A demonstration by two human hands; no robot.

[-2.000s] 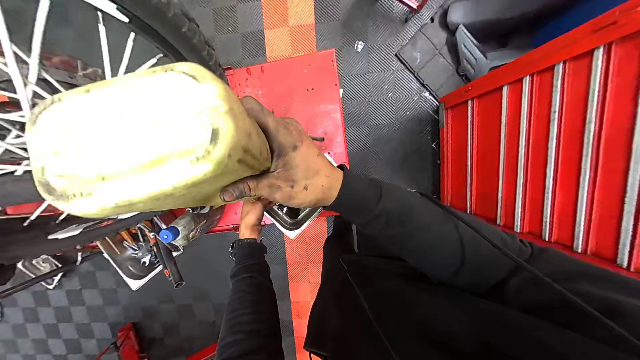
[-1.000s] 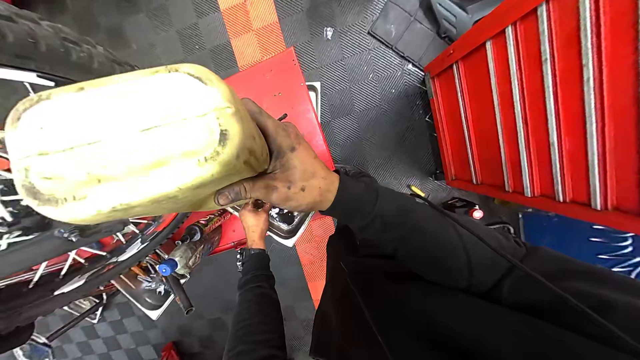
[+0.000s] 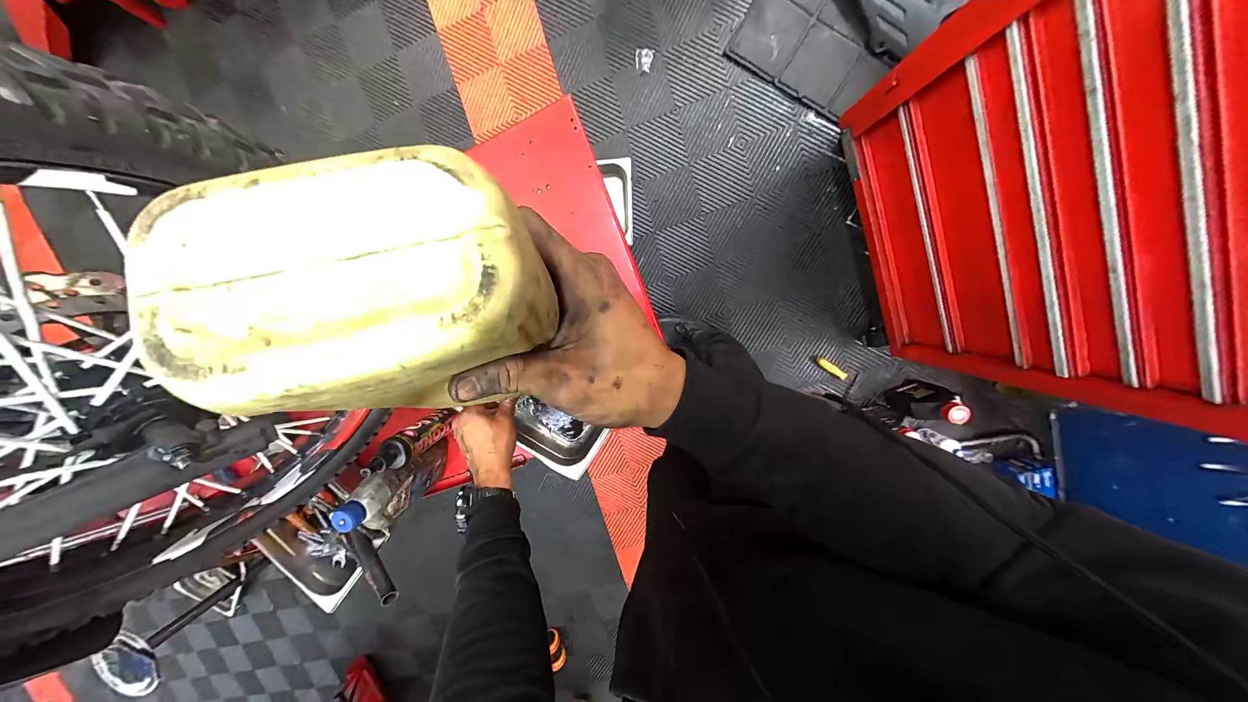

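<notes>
A pale yellow plastic jug [image 3: 331, 283], smudged with dirt, fills the left centre of the view with one broad face toward me. My right hand [image 3: 595, 341] grips its right end, thumb along the lower edge and fingers mostly hidden behind it. Below the jug is my left hand [image 3: 487, 444], with a watch on the wrist. Its fingertips are hidden by the jug, so what they touch cannot be told. Beside that hand lies a metal tray [image 3: 561, 439] with a dark, shiny inside, at the edge of a red metal surface [image 3: 546, 175].
A spoked wheel with a knobby tyre [image 3: 107, 117] stands at left. Below it are a blue-capped bottle [image 3: 346, 517], a spray can [image 3: 419, 444] and a tray of tools [image 3: 302, 565]. A red tool chest [image 3: 1053, 195] stands at right, near a yellow-handled tool [image 3: 832, 368] on the floor.
The view has shifted, bringing more of the floor beside the tool chest into sight. My right hand keeps its grip on the jug, and my left hand stays beneath it.
</notes>
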